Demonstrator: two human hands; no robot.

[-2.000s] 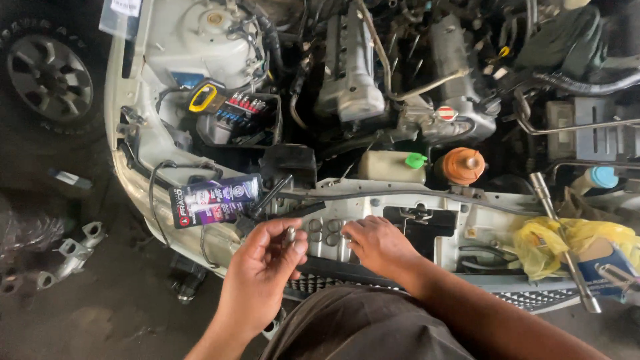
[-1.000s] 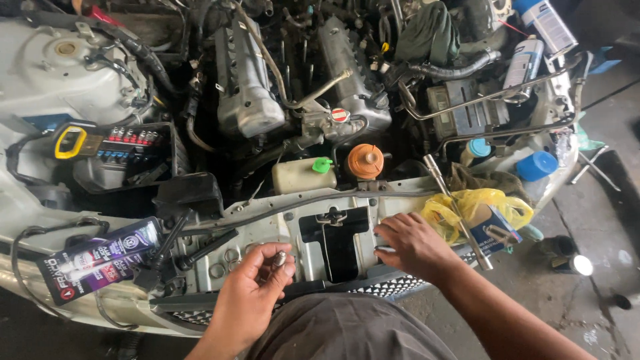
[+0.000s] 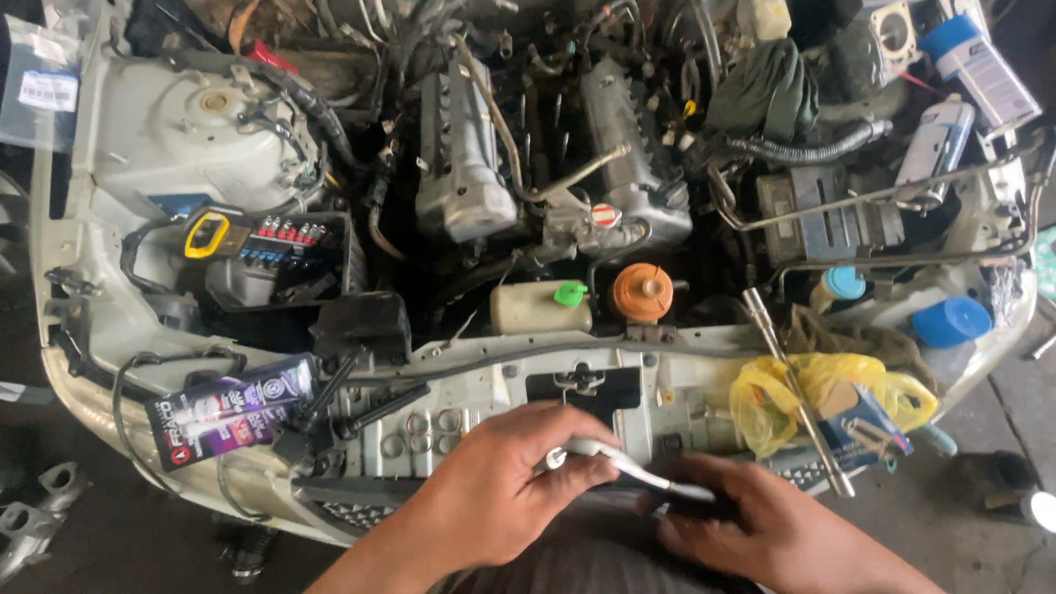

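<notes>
My left hand pinches a small metal cylindrical part and one end of a white strip, perhaps cloth or paper. The strip runs across to my right hand, which is blurred and closed around its other end and something dark that I cannot make out. Both hands are over the front edge of a car's engine bay. Several metal rings lie on the front panel just left of my left hand. A carded sealant pack rests farther left.
A socket wrench bar lies across a yellow plastic bag and a blue box at right. Behind the panel stand a reservoir with a green cap and an orange cap. A socket set sits at left.
The right hand has left the front panel and come beside the left, in front of my body. A white strip now spans the two hands. The view has shifted.
</notes>
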